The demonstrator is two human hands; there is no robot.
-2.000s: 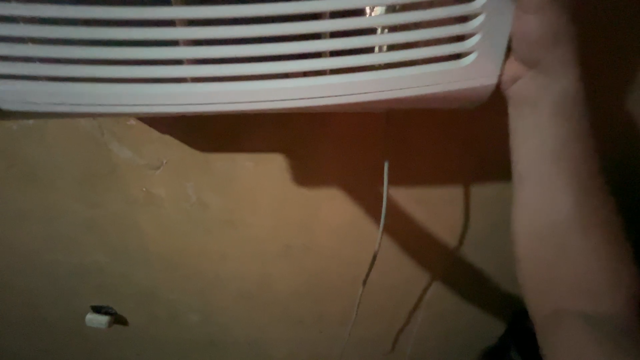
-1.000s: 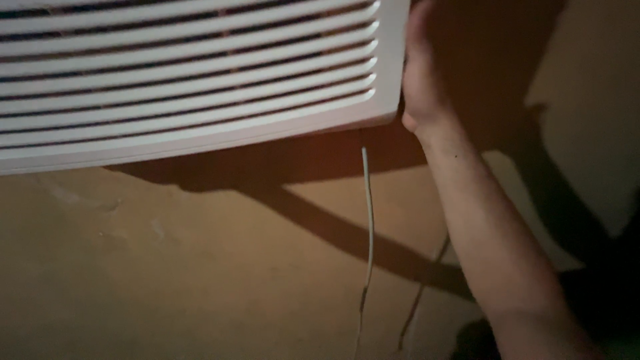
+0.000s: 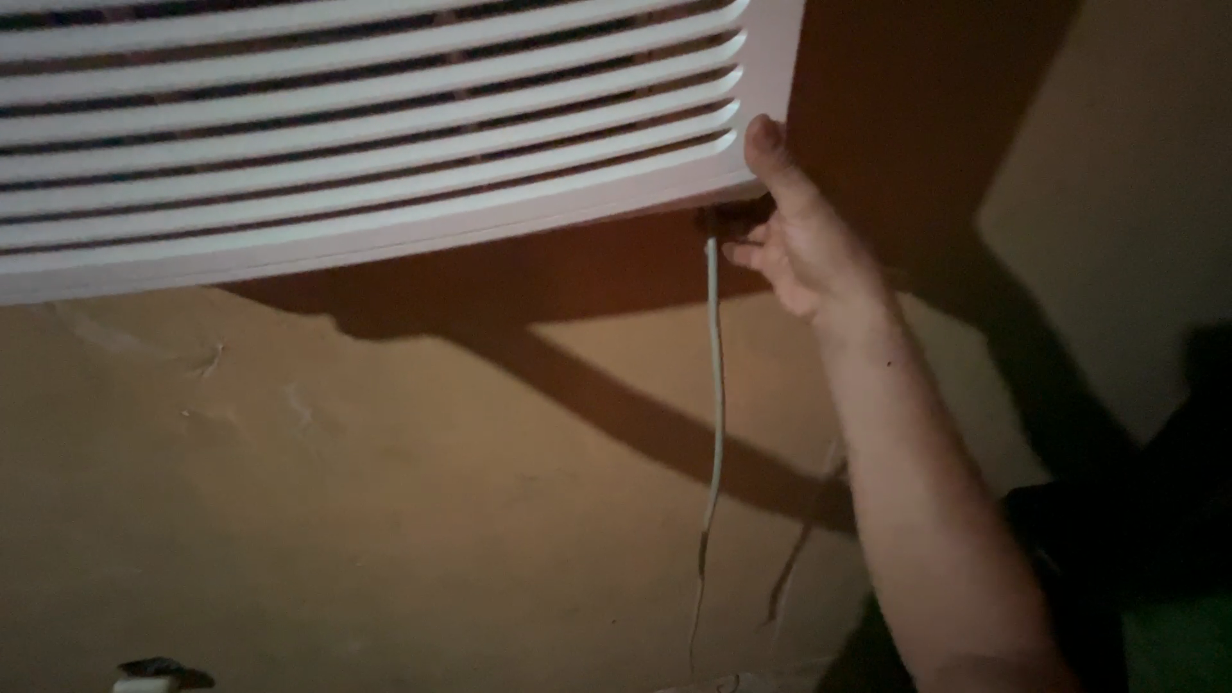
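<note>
A white slatted plastic grille panel [image 3: 385, 226] fills the upper left of the head view, in front of the wall. My right hand [image 3: 799, 226] is at its lower right corner, the thumb on the front face and the other fingers curled under the bottom edge. Beside those fingertips a thin pale cable [image 3: 717, 385] hangs down from beneath the panel; whether the fingers touch it I cannot tell. My left hand is out of view.
Behind the panel is a tan wall [image 3: 433, 500] with scuffs and a crack, crossed by shadows of the arm and panel. A small white fitting [image 3: 144, 684] sits at the bottom left. Dark shapes stand at the lower right.
My right hand has shifted from the panel's right side edge down to its lower corner, with fingers now under the bottom edge. The view has moved too.
</note>
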